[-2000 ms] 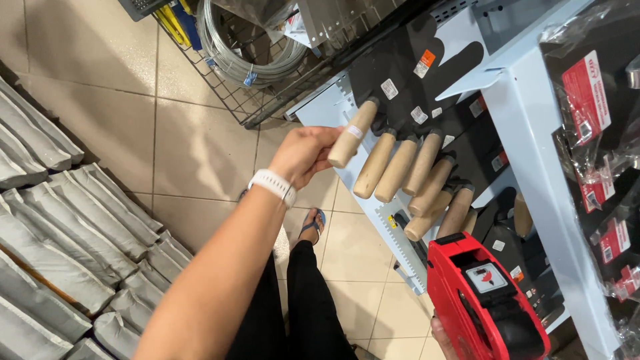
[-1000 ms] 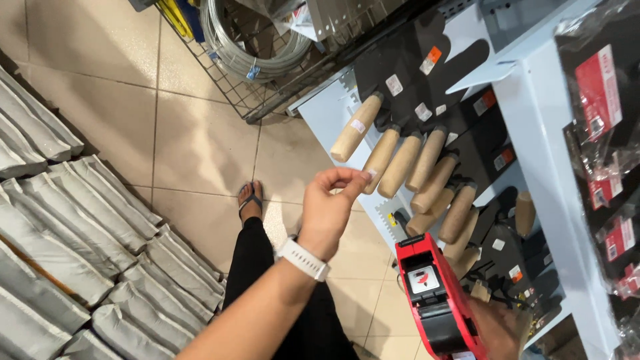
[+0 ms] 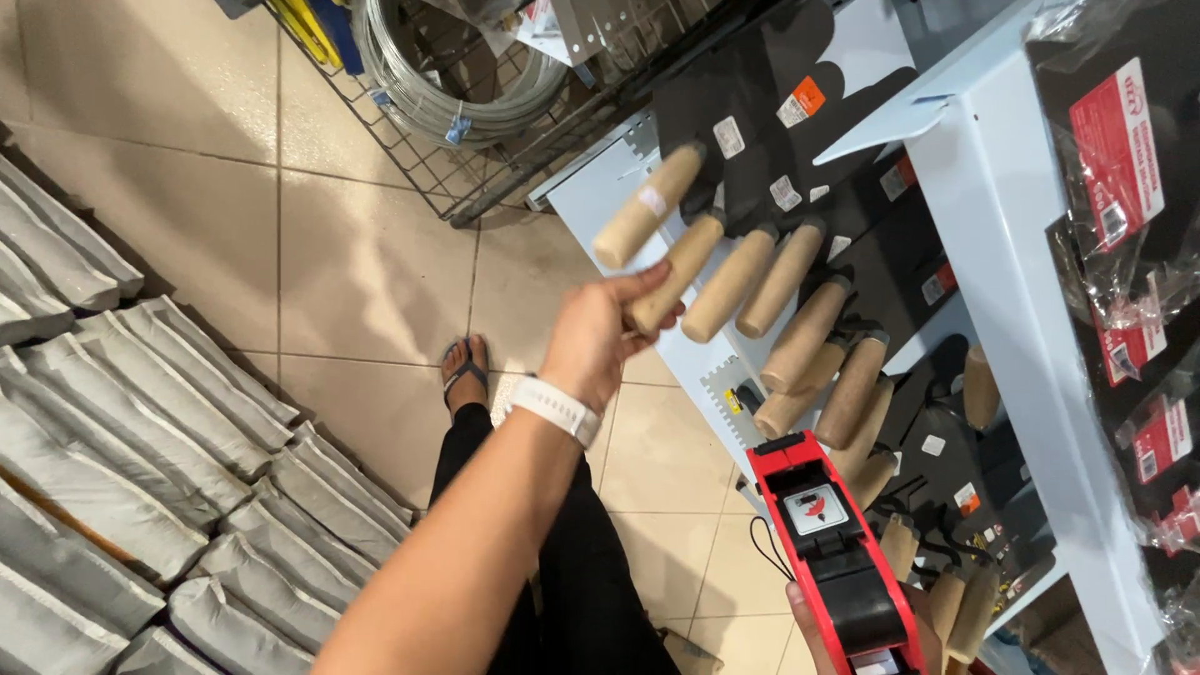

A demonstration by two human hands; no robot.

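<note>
My left hand (image 3: 609,323), with a white band on its wrist, grips the wooden handle (image 3: 692,267) of a trowel-like tool on the shelf. Beside it, the outermost wooden handle (image 3: 649,206) bears a small pale sticker. Several more wooden handles (image 3: 731,283) stick out in a row to the right. At the lower right my right hand (image 3: 811,623) holds a red and black handheld price labeler (image 3: 839,553); much of that hand is hidden behind the labeler. A thin black cord loops from its left side.
Grey-white filled bags (image 3: 122,403) are stacked at the left. A wire basket (image 3: 412,155) with a coil of metal wire (image 3: 459,103) stands at the top. A pale blue shelf upright (image 3: 1012,281) and red-labelled packages (image 3: 1116,150) are at the right. My sandalled foot (image 3: 466,370) is on the tiled floor.
Two seconds ago my left hand was at the stickered outermost handle; now it is on the handle beside it. The labeler in my right hand has turned and moved slightly.
</note>
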